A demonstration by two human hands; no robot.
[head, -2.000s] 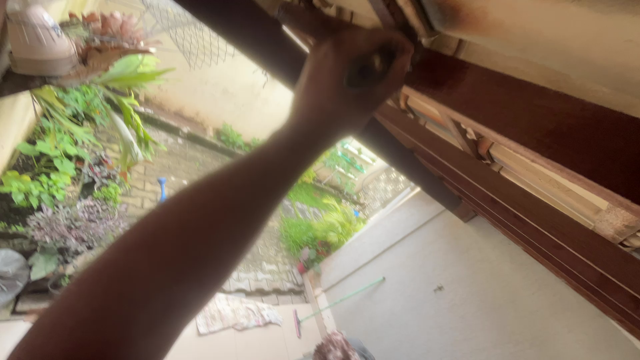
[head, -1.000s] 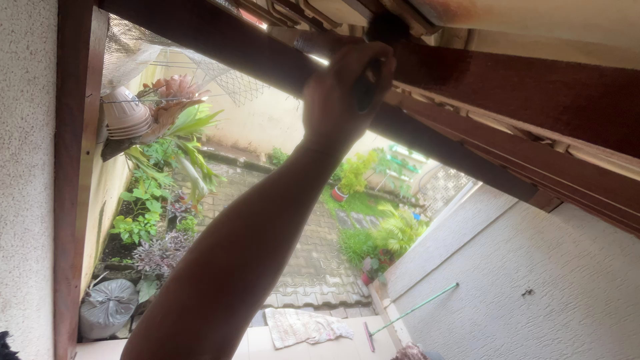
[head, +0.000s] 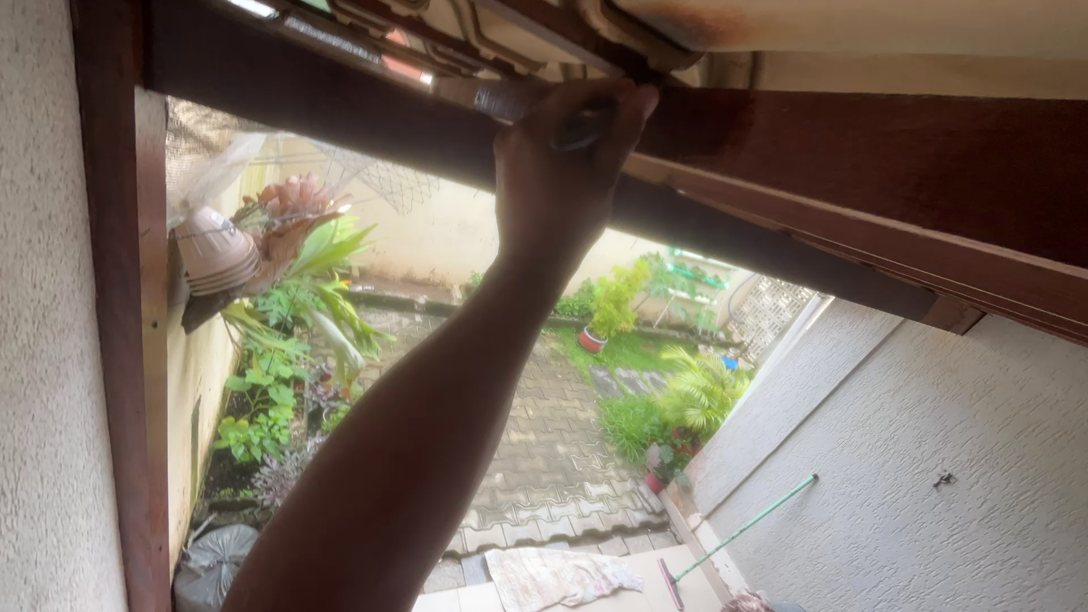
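My left hand [head: 565, 149] is raised at upper centre, its forearm rising from the lower left. Its fingers are closed around what looks like a paintbrush [head: 501, 100], whose metal band shows at the left of the fist; part of the handle shows between the fingers. The pale tip points left, at the upper edge of a dark wooden beam [head: 365, 127], just under the roof tiles [head: 476, 38]. Whether the tip touches the wood is unclear. A reddish-brown beam [head: 850, 157] runs right from beside the hand. My right hand is out of view.
A wooden post [head: 119, 340] stands against the rough wall at left, near stacked plastic pots [head: 212, 246] and hanging wire mesh [head: 391, 183]. Below are a paved yard [head: 544, 425], a cloth [head: 552, 578], a green-handled squeegee [head: 748, 523] and a textured wall [head: 918, 459] at right.
The brush now shows at the left of my left hand, which stays raised near the beams. The view has swung, bringing the left wall and post into sight.
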